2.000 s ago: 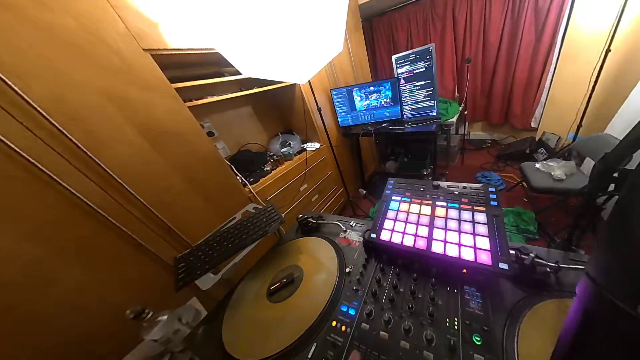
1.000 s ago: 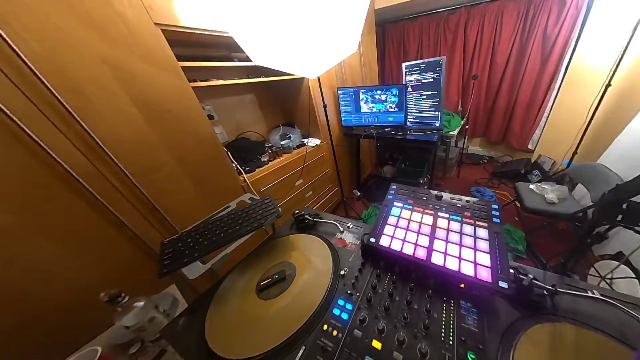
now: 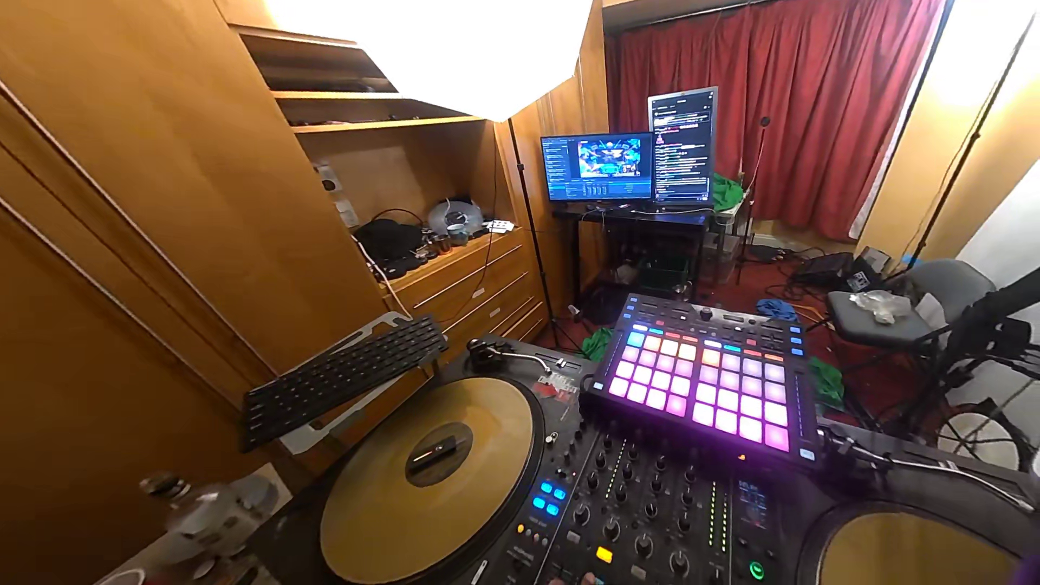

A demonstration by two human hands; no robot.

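Fingertips, apparently of my left hand (image 3: 587, 579), just show at the bottom edge, at the near part of a DJ mixer (image 3: 642, 520) below a lit orange button. The rest of that hand is hidden, and so is whatever it holds. My right hand is not visible; a purple-lit sliver at the lower right corner cannot be made out. Left of the mixer, a turntable carries a gold vinyl record (image 3: 366, 504) with a small dark device on its label. Another gold record (image 3: 910, 552) lies on the right turntable. Behind the mixer stands a pad controller (image 3: 695, 390) with pink, white, orange and blue pads.
A black keyboard (image 3: 341, 374) rests tilted on a stand at the left, beyond a clear bottle (image 3: 211, 516). Two monitors (image 3: 597, 166) stand on a desk at the back. A light stand (image 3: 532, 219) rises behind the turntable. A grey chair (image 3: 881, 321) holds a plastic bag.
The dark, purple-lit shape at the right edge two seconds ago has mostly left the view. An orange button on the mixer is lit that was not plainly visible two seconds ago.
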